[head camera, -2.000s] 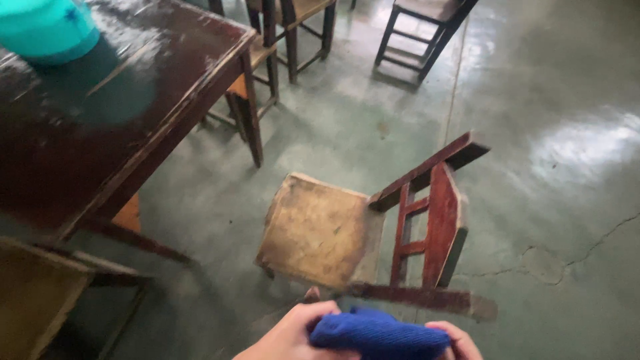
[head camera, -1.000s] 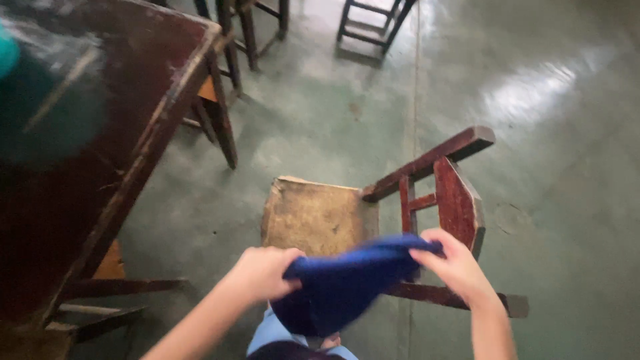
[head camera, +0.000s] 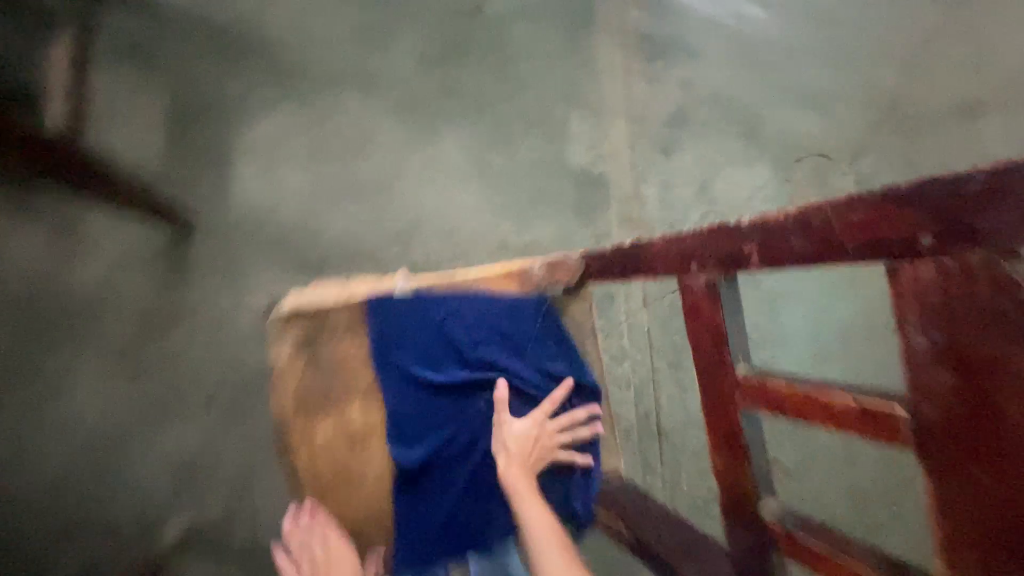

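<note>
A dark blue cloth (head camera: pixel 448 368) lies spread over the right part of a worn wooden chair seat (head camera: pixel 328 400), with some creases in it. My right hand (head camera: pixel 540 436) rests on the cloth with its fingers spread wide and grips nothing. Near the seat's front left, at the bottom edge of the view, my left hand (head camera: pixel 316 540) is partly cut off and holds nothing; whether it touches the seat cannot be told. The picture is blurred by motion.
The chair's dark red wooden backrest (head camera: pixel 712 384), with its posts and slats, extends to the right. Grey-green floor (head camera: pixel 400 160) surrounds the seat. At the upper left is a blurred dark wooden furniture leg (head camera: pixel 104 176).
The blue cloth, held bunched and then stretched between both hands, now lies on the chair seat. Both hands have let it go. The view has moved much closer to the chair.
</note>
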